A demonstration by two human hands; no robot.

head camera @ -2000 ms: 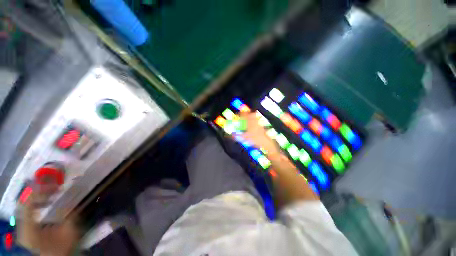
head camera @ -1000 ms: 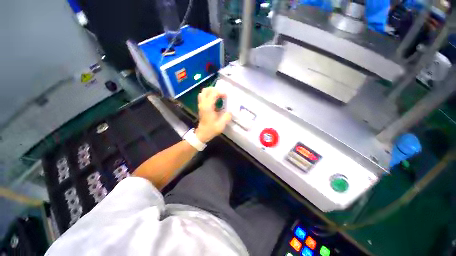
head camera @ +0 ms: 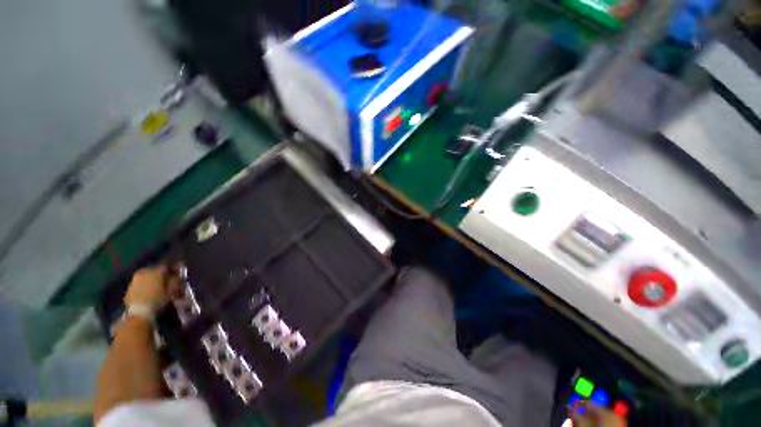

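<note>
My left hand (head camera: 148, 289) is at the far left of the black divided tray (head camera: 334, 250), at the end of a row of small silvery parts (head camera: 188, 302). Its fingers are blurred, and I cannot tell whether they hold a part. More silvery parts (head camera: 225, 359) lie in rows in the tray. My right hand (head camera: 594, 414) is cut off by the bottom edge, small and blurred, beside several glowing squares (head camera: 584, 386). What its fingers hold is unclear.
The press's white front panel (head camera: 546, 229) stands at right, with a green button (head camera: 526, 202) and a red round button (head camera: 651, 288). A blue control box (head camera: 409, 42) stands behind the tray, with cables beside it. My lap (head camera: 409, 334) is between the tray and the glowing squares.
The view has swung left. My left hand has left the panel's green button and moved to the tray's far left. My right hand has come into view at the glowing squares.
</note>
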